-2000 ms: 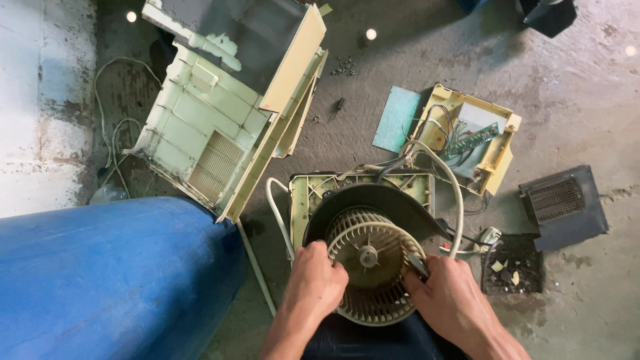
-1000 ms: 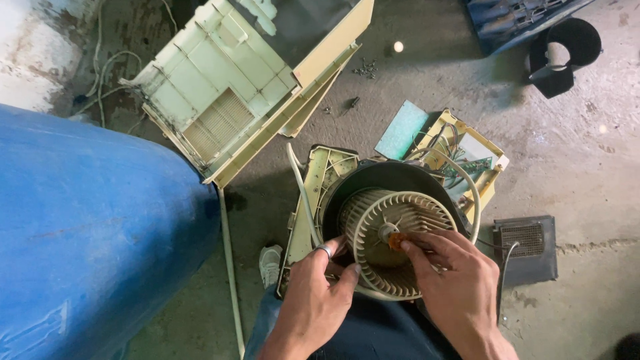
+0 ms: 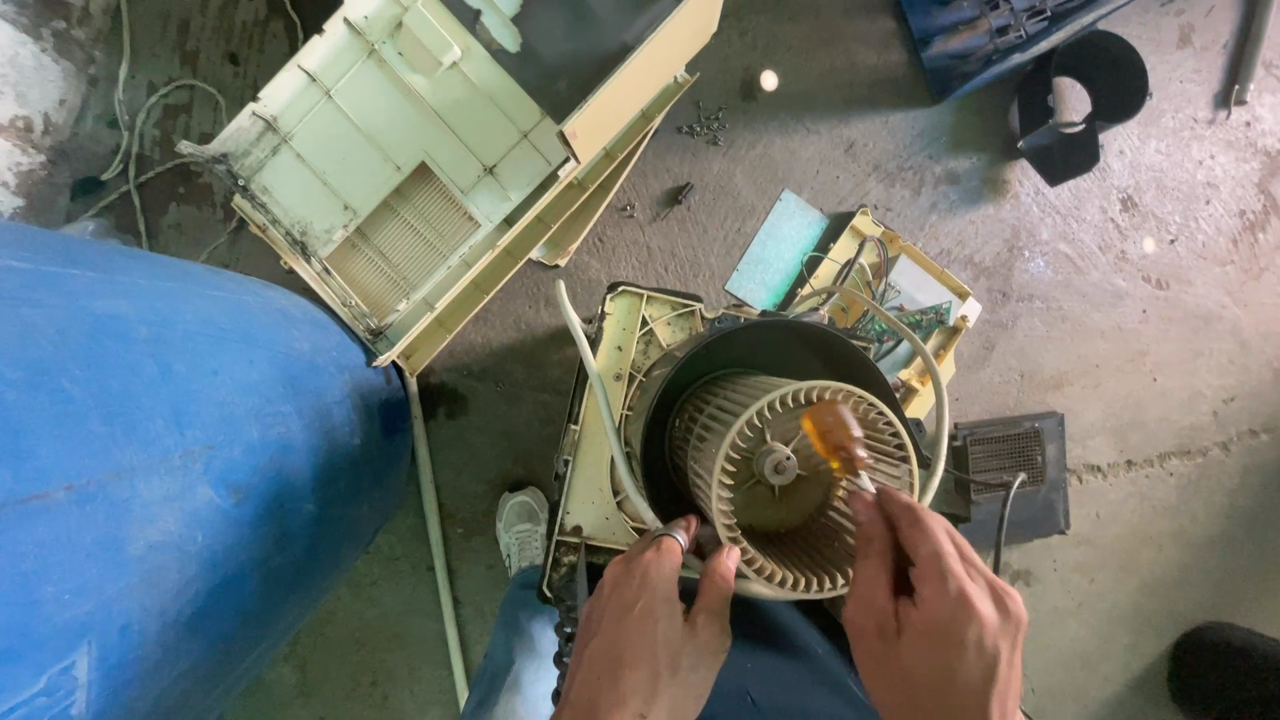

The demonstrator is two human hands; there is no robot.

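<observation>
A pale plastic squirrel-cage blower wheel (image 3: 775,505) stands tilted in a black round housing (image 3: 690,365) on a cream plastic frame (image 3: 600,470). Its hub (image 3: 777,463) faces up at me. The fingers of my left hand (image 3: 650,625), one with a ring, touch the wheel's lower left rim. My right hand (image 3: 935,600) holds an amber-handled screwdriver (image 3: 836,436), slightly blurred, by its pale part near the fingertips; the handle is over the right side of the wheel's face. A pale hose (image 3: 600,390) curves down beside the housing toward my left hand.
A blue barrel (image 3: 190,470) fills the left. Beyond it lies a cream plastic casing (image 3: 400,150) with a grille. Screws (image 3: 706,124) lie on the concrete floor. Right of the blower are a tray with a circuit board (image 3: 905,322), a gridded black panel (image 3: 1015,480) and a black plastic part (image 3: 1100,85).
The screwdriver's amber handle, at the hub one second ago, is now away from it, to the right. Two seconds ago both hands were at the wheel's sides.
</observation>
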